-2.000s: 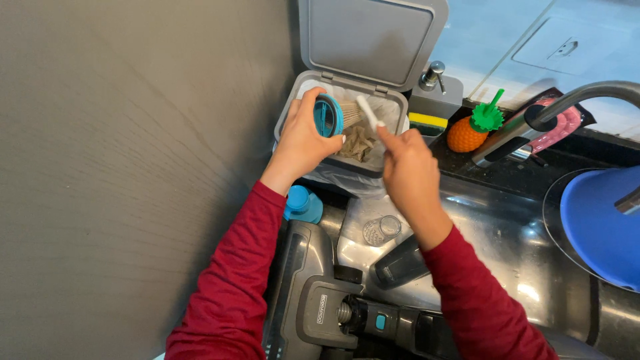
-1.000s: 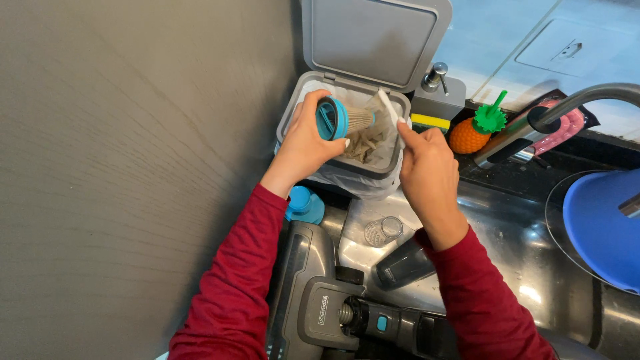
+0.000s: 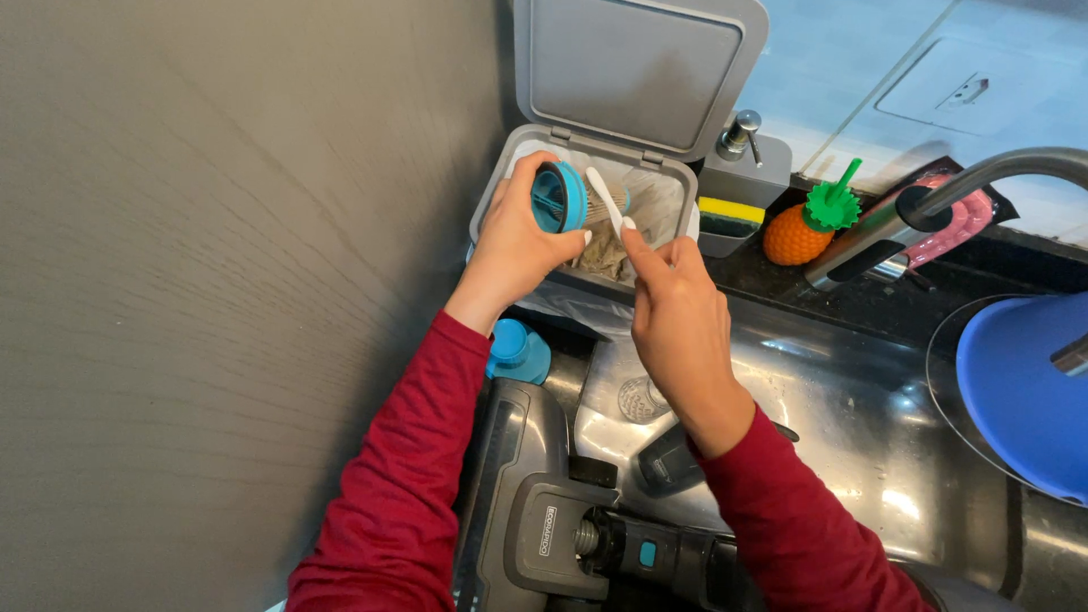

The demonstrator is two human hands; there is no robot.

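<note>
My left hand [image 3: 518, 234] grips the blue rim of a pleated vacuum cleaner filter [image 3: 561, 197] above a grey lidded bin. Between the fingers of my right hand [image 3: 680, 327] is a slim white-handled tool [image 3: 603, 197], which lies across the filter's pleats; its far working end cannot be made out. The bin [image 3: 690, 183] stands with its lid [image 3: 633, 76] raised, lined with a whitish bag, and holds greyish-brown dust or debris.
A vacuum cleaner head [image 3: 544, 535] lies nearest me, beside a steel sink [image 3: 850, 433] with a dark cup-like container [image 3: 667, 463] and a clear glass [image 3: 639, 399]. Right of the bin are a sponge [image 3: 731, 212], an orange pineapple-shaped holder [image 3: 797, 235], the faucet [image 3: 884, 229] and a blue basin [image 3: 1028, 382].
The white tool has shifted over the filter and its angle has changed between frames. My left hand has stayed over the bin with the filter, which has tilted a little.
</note>
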